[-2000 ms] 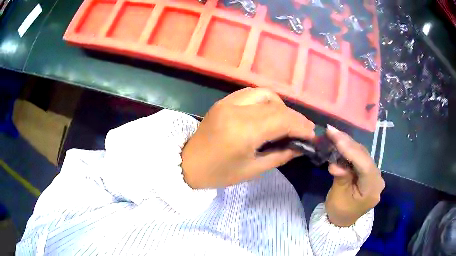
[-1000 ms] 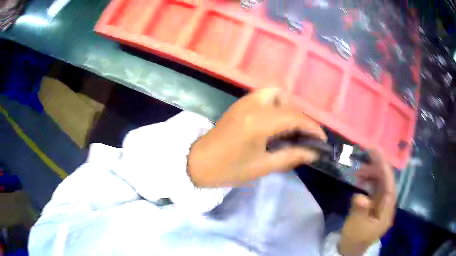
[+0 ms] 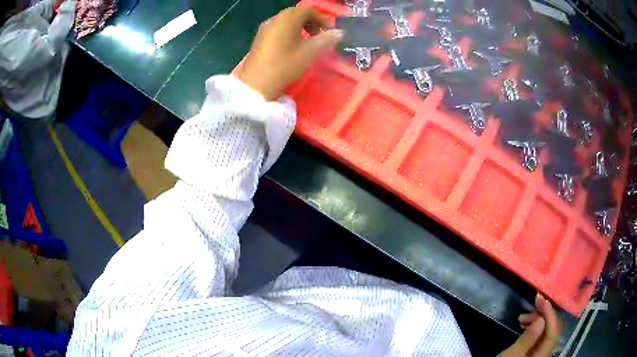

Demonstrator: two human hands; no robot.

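Note:
The red-orange foam tray [image 3: 457, 193] lies slanted on the dark green bench, with bare pockets along its near row. Behind that row sit black units [image 3: 362, 31] with silver clips [image 3: 421, 79] sticking out. My left hand [image 3: 283, 52] is over the tray's far left end, fingers bent down beside a black unit; a dark patch shows between the fingers, and whether they grip it is unclear. My right hand [image 3: 541, 331] is partly cut off by the bottom edge, at the tray's near right corner, with fingers apart and nothing visible in it.
Loose clips [image 3: 624, 254] lie at the right rim. White tape strips [image 3: 585, 328] are by the tray's near right corner, and a white strip [image 3: 174, 28] is at upper left. A person's pale sleeve [image 3: 31, 59] shows at far left. Below are blue bins [image 3: 105, 125] and cardboard [image 3: 148, 160].
The black unit is no longer between my hands. My left hand has moved up to the tray's left end, and my right hand has dropped to its near right corner. The view has shifted.

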